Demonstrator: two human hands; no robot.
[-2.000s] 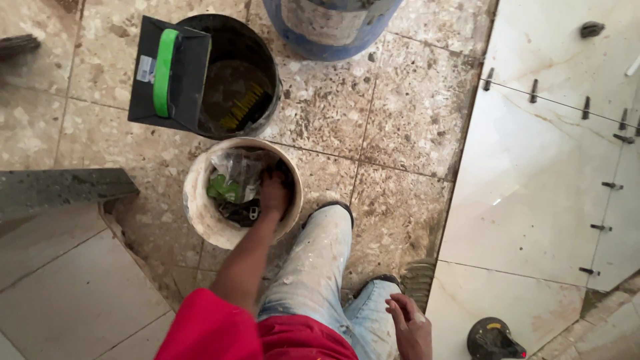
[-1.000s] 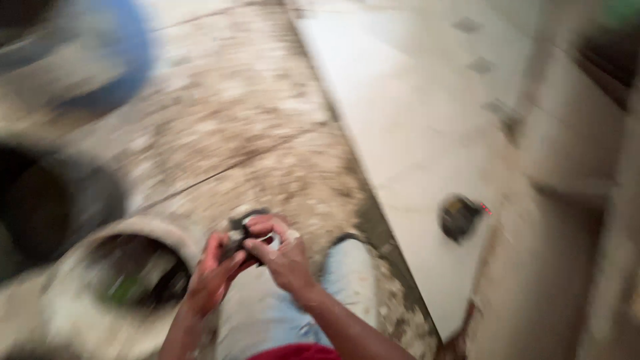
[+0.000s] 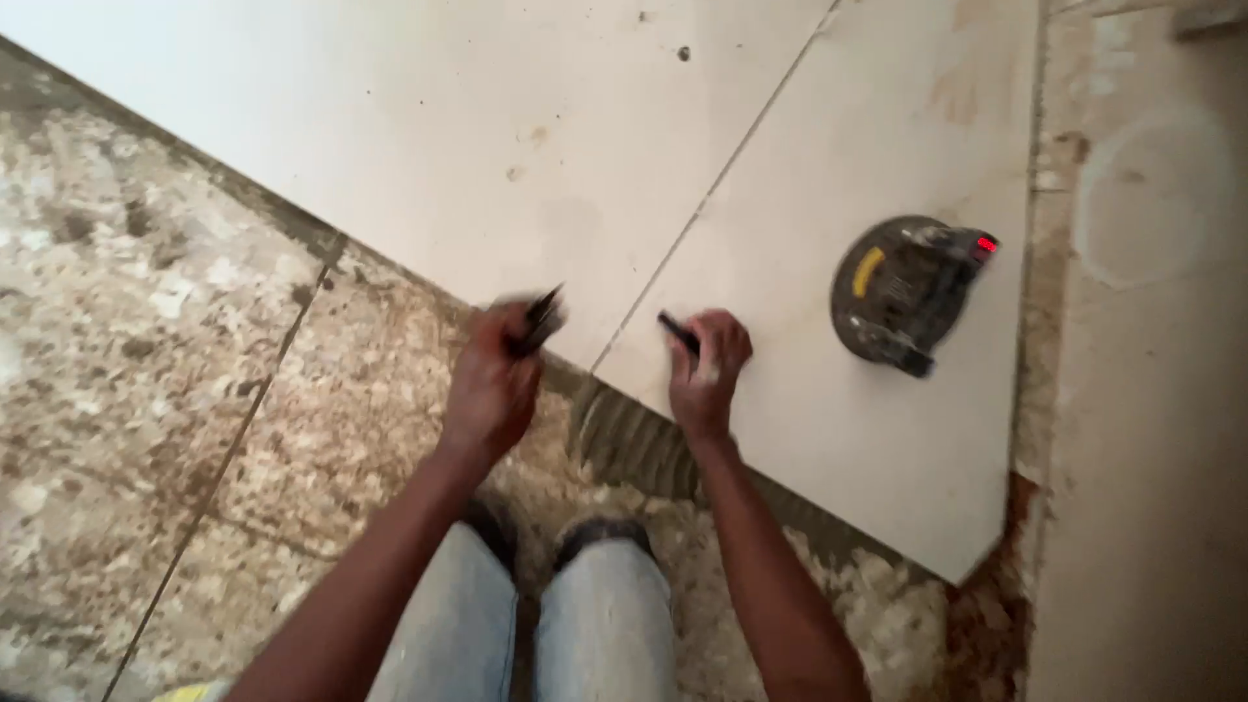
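Note:
My left hand (image 3: pixel 495 380) is closed on several small dark pieces (image 3: pixel 538 322), blurred, which look like tile levelling clips. Between the thumb and fingers of my right hand (image 3: pixel 712 366) is one small black clip (image 3: pixel 679 332), held above a large pale floor tile (image 3: pixel 838 429) close to its joint (image 3: pixel 697 213) with the neighbouring pale tile (image 3: pixel 439 136). To the right of my right hand, a round black suction cup (image 3: pixel 902 292) with a yellow mark rests on the tile.
Combed grey mortar (image 3: pixel 639 444) shows along the tiles' near edge. Old speckled floor tiles (image 3: pixel 322 409) lie at the left, and my shoes stand on the rough floor below. A pale surface (image 3: pixel 1141 439) runs down the right side.
Two seconds ago my left hand was inside the white bucket. A second ago both hands were together over small dark pieces; now they are apart above the pale tiles. The view has swung right.

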